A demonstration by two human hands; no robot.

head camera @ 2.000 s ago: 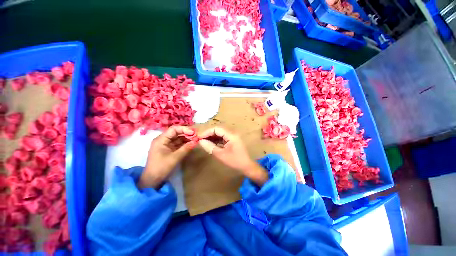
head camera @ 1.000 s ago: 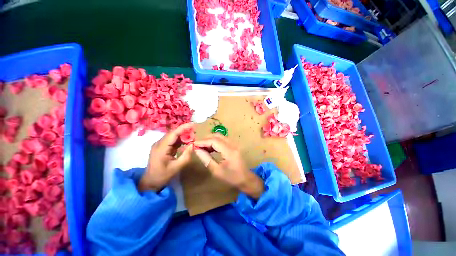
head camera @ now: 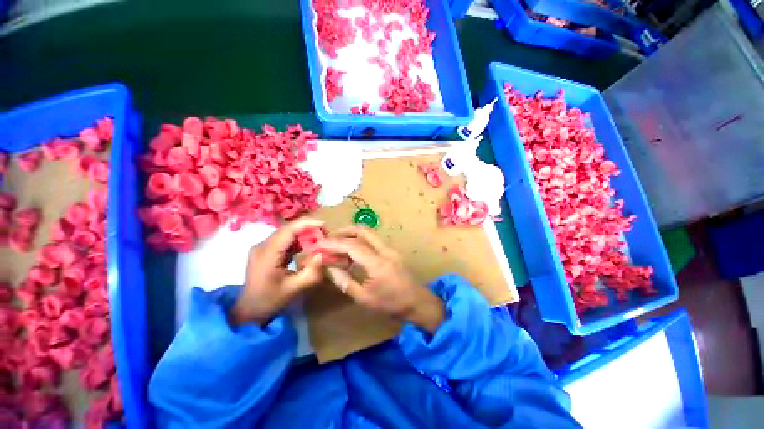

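Note:
My left hand [head camera: 281, 266] and my right hand [head camera: 377, 272] meet over the cardboard sheet [head camera: 419, 251]. My left fingers hold a coral-red rolled flower piece [head camera: 310, 238]. My right fingers grip coral-red petal material against its lower right side; the fingers hide part of it. The green glue cap [head camera: 366, 218] lies on the cardboard just beyond my hands. Rounder pieces [head camera: 201, 180] and frillier petal pieces [head camera: 281, 167] are heaped at the left. A few assembled flowers [head camera: 465, 209] lie at the cardboard's right.
White glue bottles [head camera: 477, 121] lie at the cardboard's upper right. Blue trays of coral-red pieces stand at left [head camera: 126, 251], top [head camera: 394, 126] and right [head camera: 536, 218]. A white-lined blue tray [head camera: 624, 385] is at lower right. White sheet [head camera: 214, 260] lies under the cardboard.
The green cap, hidden two seconds ago, shows beyond my hands. The flower piece and the petal material are now pressed together, and more of the rolled piece shows. The view has shifted slightly.

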